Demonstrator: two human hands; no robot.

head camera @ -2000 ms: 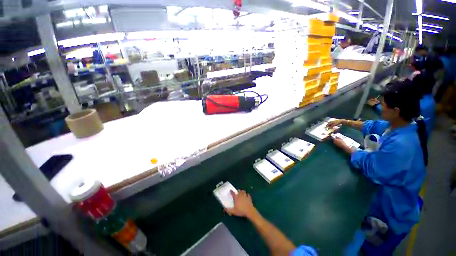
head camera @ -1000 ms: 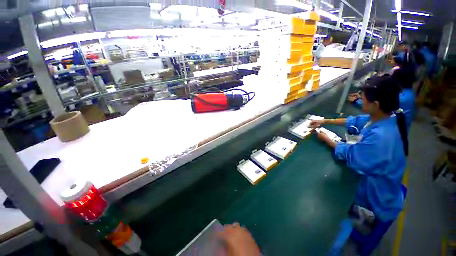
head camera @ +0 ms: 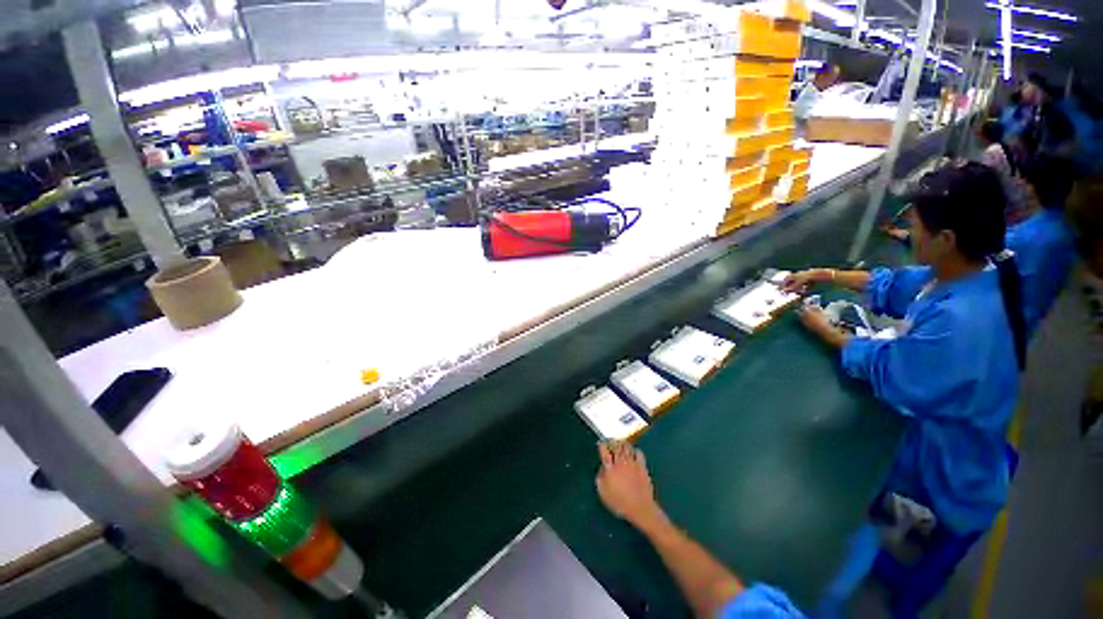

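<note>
My right hand [head camera: 623,481] reaches over the green belt from the lower right. Its fingertips are at the near edge of the closest flat white retail box [head camera: 610,415]; I cannot tell whether they touch it. More white boxes with yellow-orange edges lie behind it in a slanting line, one of them here [head camera: 646,386]. The scale's silver pan [head camera: 532,580] is cut off by the bottom edge, with a small white corner of something on it. The signal tower [head camera: 276,514] left of the pan glows green. My left hand is not in view.
A worker in a blue smock [head camera: 943,351] handles white boxes at the right of the belt [head camera: 750,472]. The raised white shelf [head camera: 327,327] holds a tape roll [head camera: 194,293], a phone [head camera: 121,405], a red tool [head camera: 532,233] and a tall yellow-white stack [head camera: 760,133].
My right hand was on a nearer box, then blurred over the scale pan, and has now moved out to the line of boxes. That nearer box has left the belt. The tower's green light has come on.
</note>
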